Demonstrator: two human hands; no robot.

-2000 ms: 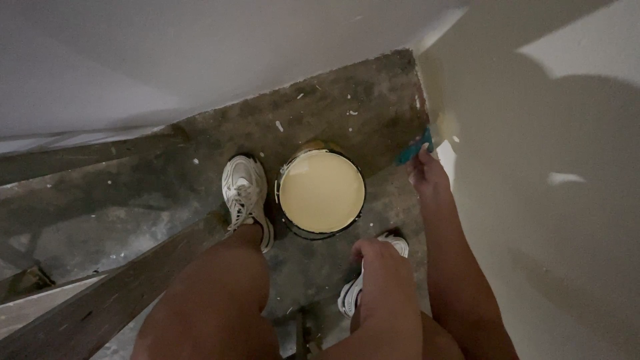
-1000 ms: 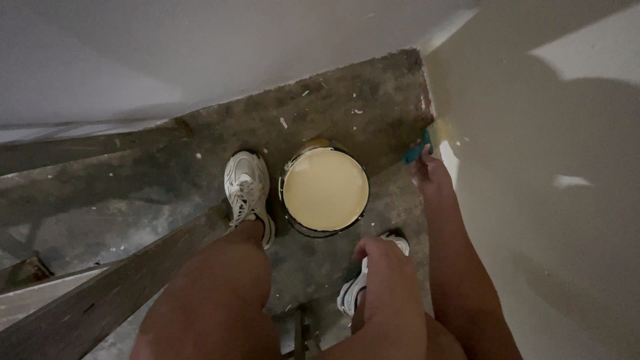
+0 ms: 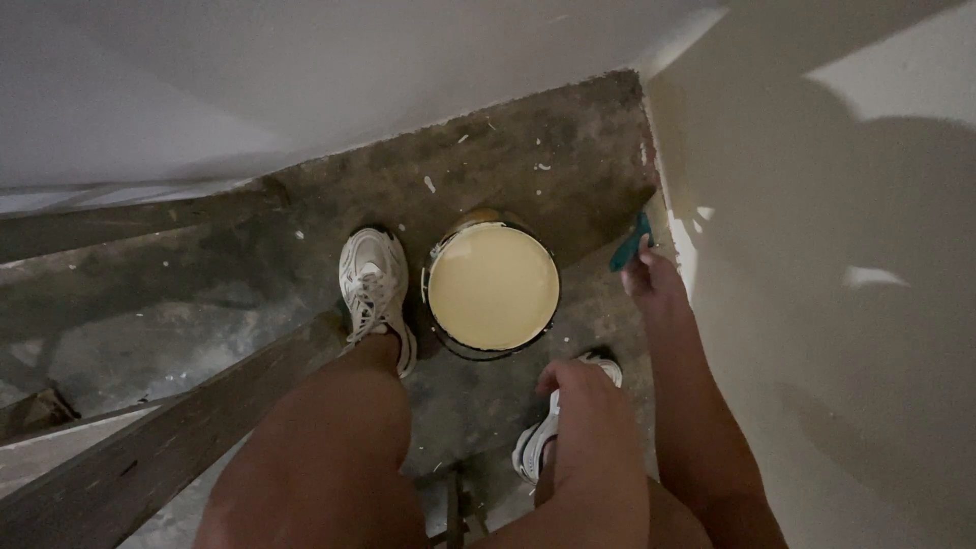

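My right hand point(image 3: 654, 276) grips a teal tool point(image 3: 631, 242), possibly a paintbrush, low beside the right-hand wall point(image 3: 808, 305). The tool's working end is dark and hard to make out. My left hand point(image 3: 573, 380) hangs over my right shoe, fingers loosely curled, with nothing seen in it; its palm side is hidden. Between my feet stands a round bucket of pale yellow paint point(image 3: 494, 286), nearly full, its wire handle lowered against the near side of the rim.
My white sneakers point(image 3: 372, 278) flank the bucket on a stained concrete floor point(image 3: 488, 164) with paint flecks. Wooden boards point(image 3: 206, 412) slant along the left. A pale wall point(image 3: 305, 76) lies ahead and meets the right-hand wall in a corner. A small dark stand is partly visible below.
My right hand and the teal tool have shifted slightly along the base of the right-hand wall. My left hand, the bucket and my feet have stayed in place.
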